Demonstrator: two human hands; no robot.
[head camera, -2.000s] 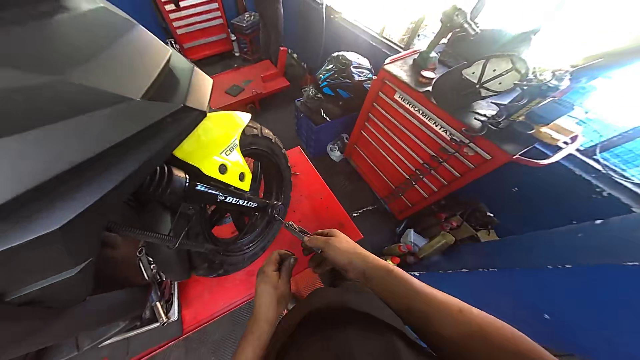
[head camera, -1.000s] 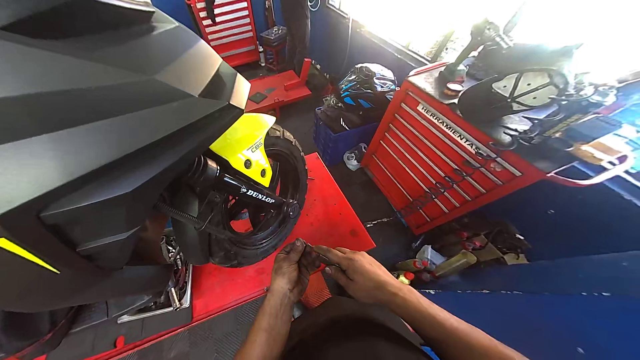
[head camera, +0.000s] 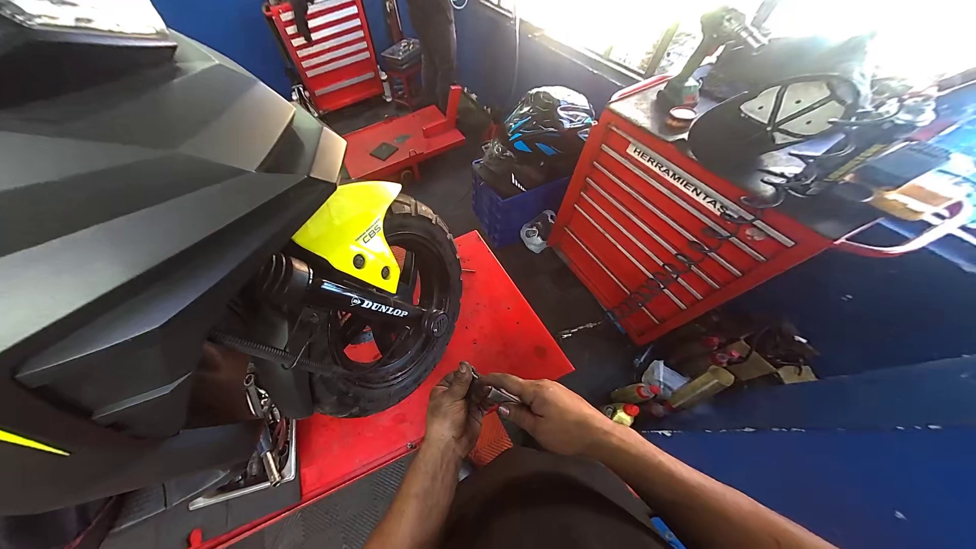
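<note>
My right hand (head camera: 549, 412) is closed on a small metal tool (head camera: 503, 396), perhaps a ratchet or socket piece; its exact kind is unclear. My left hand (head camera: 456, 404) meets it at the tool's far end, fingers curled around a small part that is mostly hidden. Both hands are held low, to the right of the scooter's front wheel (head camera: 438, 335). The black fork leg (head camera: 366, 301) and yellow front fender (head camera: 354, 229) lie above and left of them. Under the wheel is a red lift platform (head camera: 503, 305).
Black body panels (head camera: 152, 191) fill the left. A tray with tools (head camera: 286, 457) rests below them. At right stands a red tool cabinet (head camera: 671, 229); a blue crate (head camera: 507, 206) with a helmet (head camera: 549, 122) is beside it. Bottles (head camera: 625, 412) lie on the floor. A person's legs (head camera: 433, 46) show behind.
Two seconds ago the tool in my right hand reached toward the fork's lower end; now it is drawn back and my left hand has come to its tip. The view has shifted somewhat.
</note>
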